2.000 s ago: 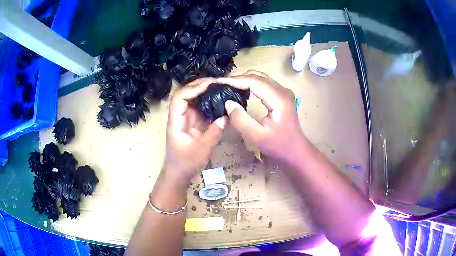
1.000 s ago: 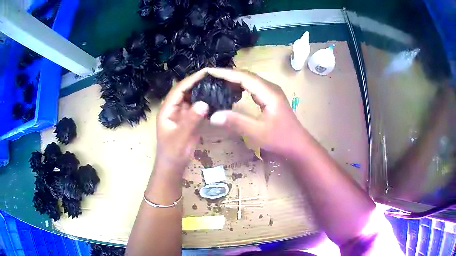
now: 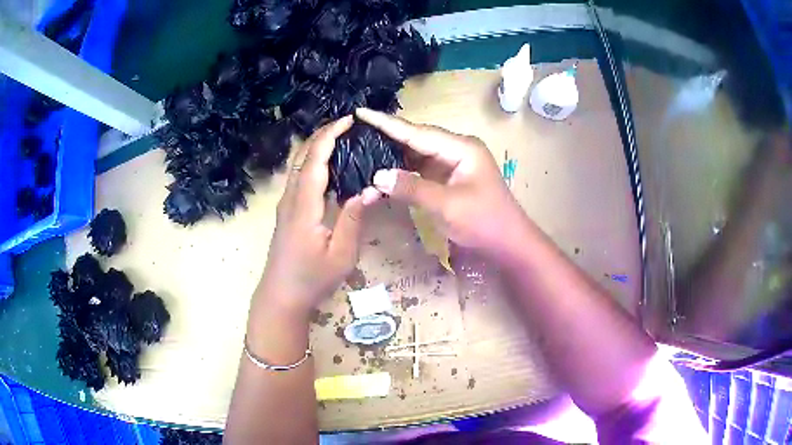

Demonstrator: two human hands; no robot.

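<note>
A black, glossy, spiky hair piece (image 3: 363,162) is held above the middle of the cardboard. My left hand (image 3: 314,209) wraps its left side, with the thumb at its lower edge. My right hand (image 3: 452,187) wraps its right side, its thumb close to the left thumb. The fingertips of both hands meet at the top of the piece. Whether it is one part or two pressed together cannot be told. The whitish glue dish (image 3: 371,328) with its pale flap sits below the hands. White swabs (image 3: 416,351) lie crossed beside it.
A large heap of black pieces (image 3: 227,130) lies at the far left, a smaller cluster (image 3: 108,322) at the left. Two white bottles (image 3: 554,96) stand at the far right. A yellow strip (image 3: 353,386) is near the front edge. A blue crate (image 3: 76,165) is at left, a glossy panel (image 3: 695,217) at right.
The hands have turned the black piece, so its spiky strands now show between them. The left hand has moved slightly left, and the thumbs have shifted to the piece's lower edge.
</note>
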